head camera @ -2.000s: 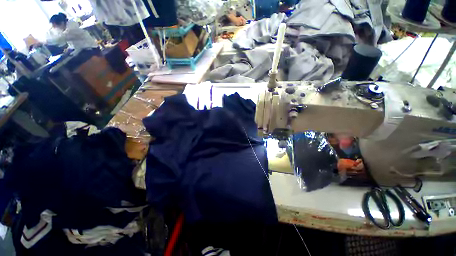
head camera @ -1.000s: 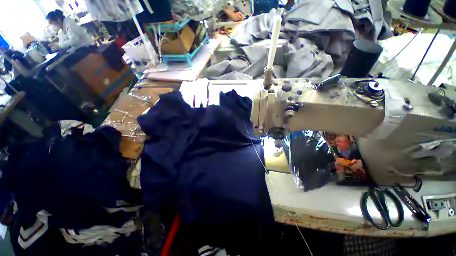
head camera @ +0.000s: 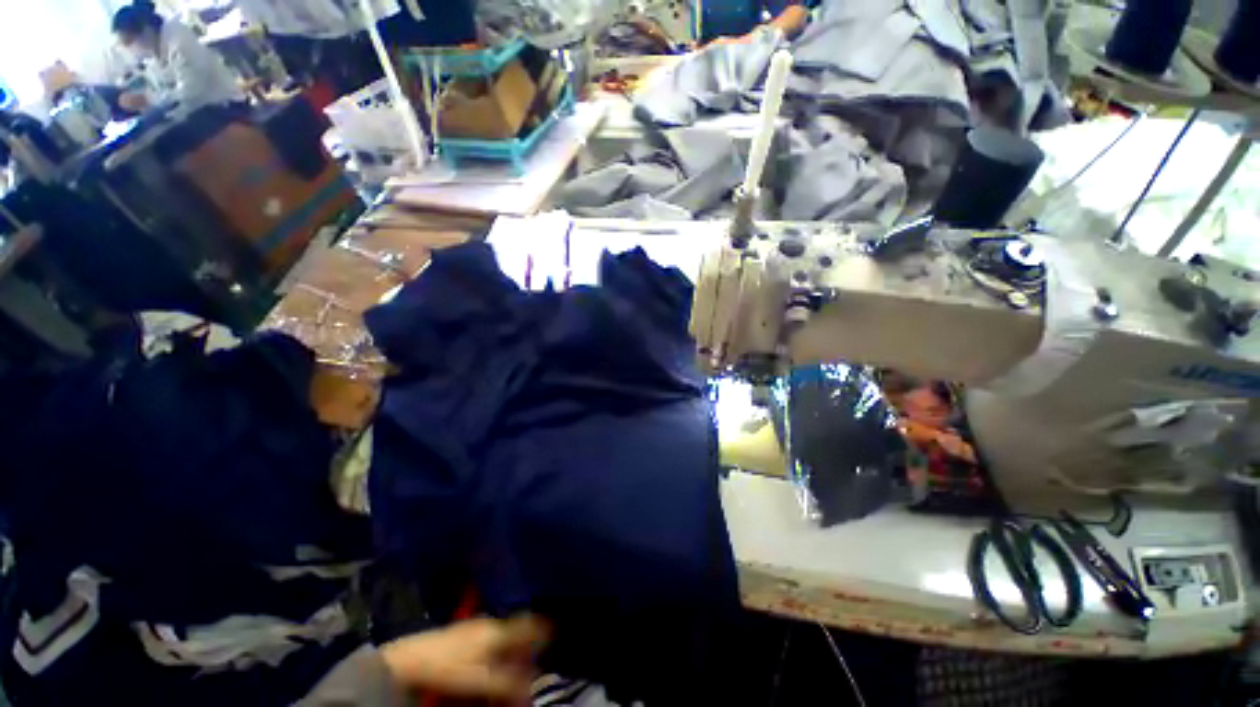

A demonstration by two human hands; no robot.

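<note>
The navy top point(head camera: 594, 483) lies spread on the table left of the sewing machine head point(head camera: 884, 304), its lower part hanging over the front edge. White cloth of its collar point(head camera: 532, 249) shows at its far end. My left hand point(head camera: 470, 660) is at the bottom edge, blurred, in front of the top's lower part; whether it holds cloth I cannot tell. My right hand is not in view.
Green-handled scissors point(head camera: 1024, 575) and a slim dark tool point(head camera: 1105, 564) lie at the table's right. A shiny dark packet point(head camera: 846, 449) is beside the needle area. A navy garment pile point(head camera: 166, 470) is at left. A person point(head camera: 180, 66) sits far left.
My left hand has come into view at the bottom. The view has shifted slightly, so the table and machine sit a little further left. The top still lies spread.
</note>
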